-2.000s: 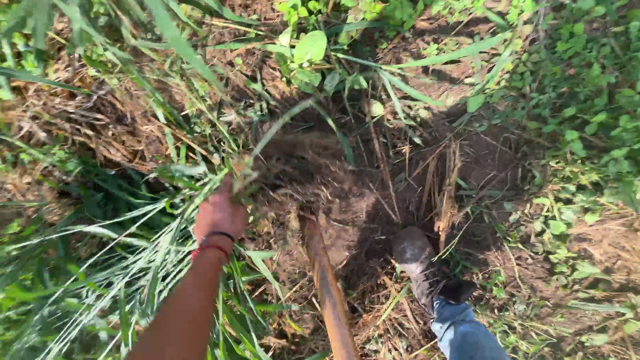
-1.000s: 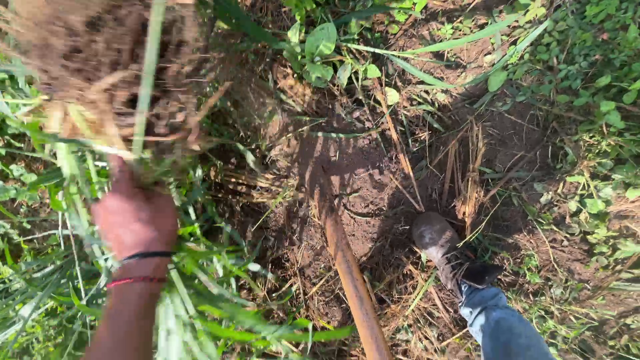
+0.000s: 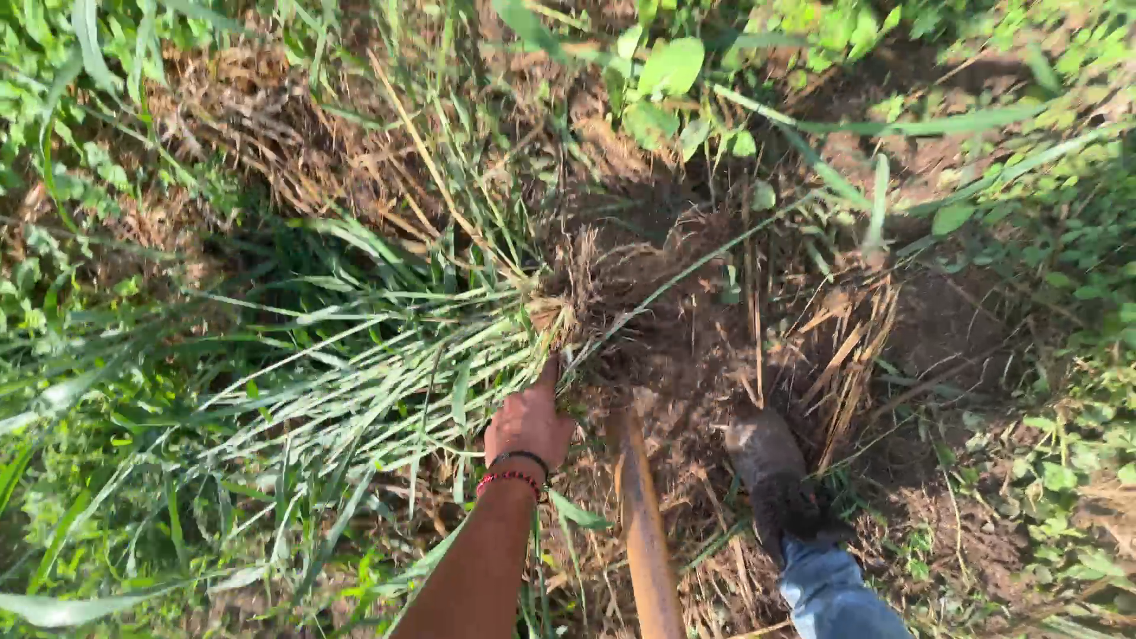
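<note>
My left hand (image 3: pixel 530 428), with a black and a red bracelet at the wrist, is closed round the base of a clump of long green grass (image 3: pixel 382 382). The clump's tangled roots (image 3: pixel 593 293) lie over dark soil just beyond my fingers, and its blades spread to the left. Right of the hand, a wooden tool handle (image 3: pixel 646 524) runs from the bottom edge up to the soil, where its far end is hidden. My right hand is out of view.
A muddy shoe (image 3: pixel 768 448) below a blue jeans leg (image 3: pixel 834 590) stands right of the handle. Dry stalks (image 3: pixel 856 355) stick up beside it. Leafy weeds (image 3: pixel 1056 284) grow at the right, dry straw (image 3: pixel 302 151) lies at the upper left.
One second ago my left hand held the grass clump with its root mass at the upper left. Hand and clump are now further right, with the roots down near the tool handle.
</note>
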